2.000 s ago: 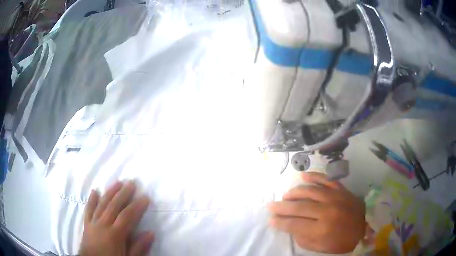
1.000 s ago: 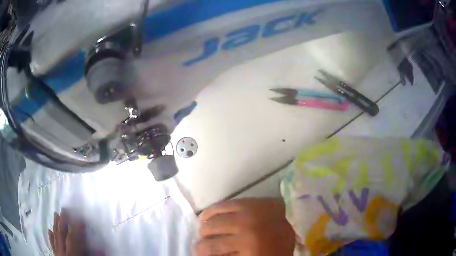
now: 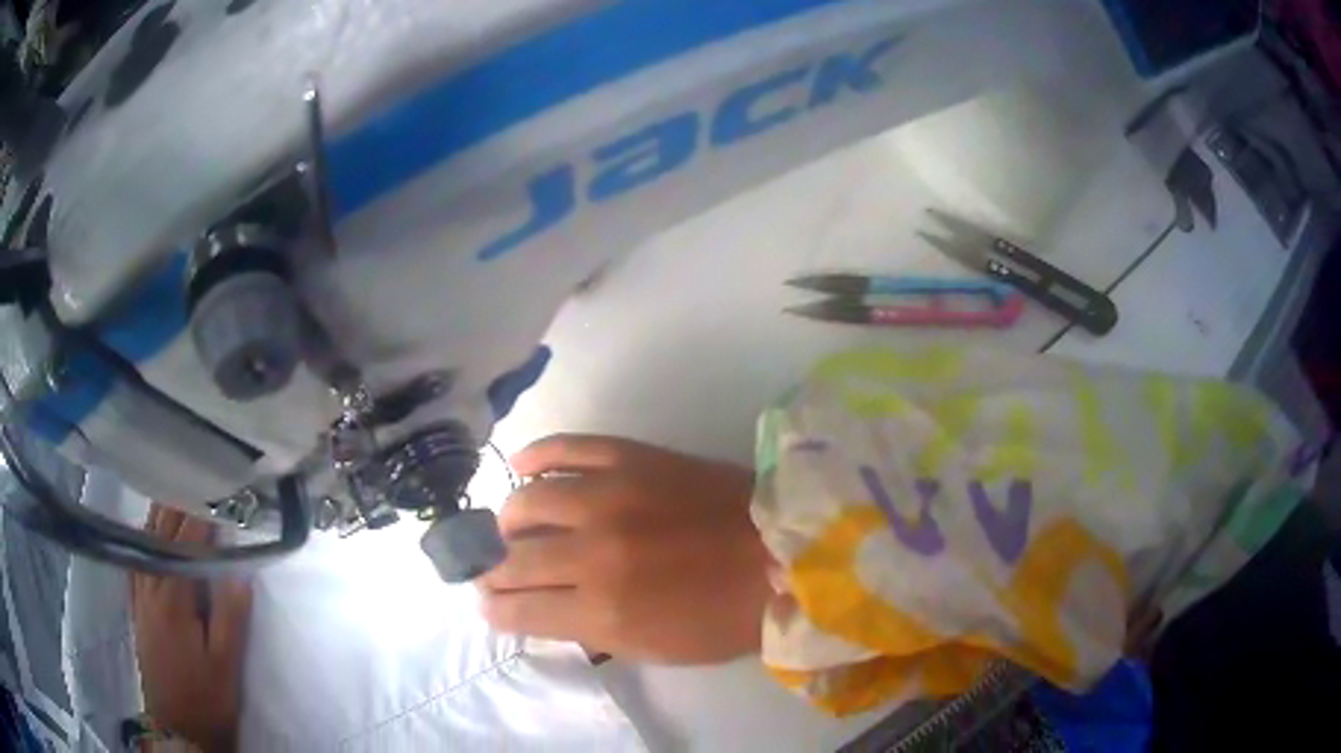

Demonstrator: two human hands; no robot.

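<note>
A white fabric panel [image 3: 397, 662] with a stitched line lies under the machine head, overexposed near the needle area. My left hand [image 3: 191, 633] lies at the far left on the fabric, fingers pointing up and partly behind the head's curved guard. My right hand [image 3: 625, 552] lies just right of the grey tension knob [image 3: 463, 544], fingers bent toward it, at the fabric's right edge. The fingertips are partly hidden, so whether they pinch anything does not show. The needle and presser foot are not clear behind the metal parts.
The white machine head [image 3: 662, 133] with blue "JACK" lettering spans the top. Pink and blue snips [image 3: 912, 300] and black snips [image 3: 1022, 272] lie on the bed at right. A ruler strip [image 3: 941, 721] runs along the front edge. A patterned sleeve cover [image 3: 1000, 530] covers my right forearm.
My right hand has moved up and left toward the tension knob, covering the round disc in the bed. My left hand reaches higher beside the head. The view has shifted slightly.
</note>
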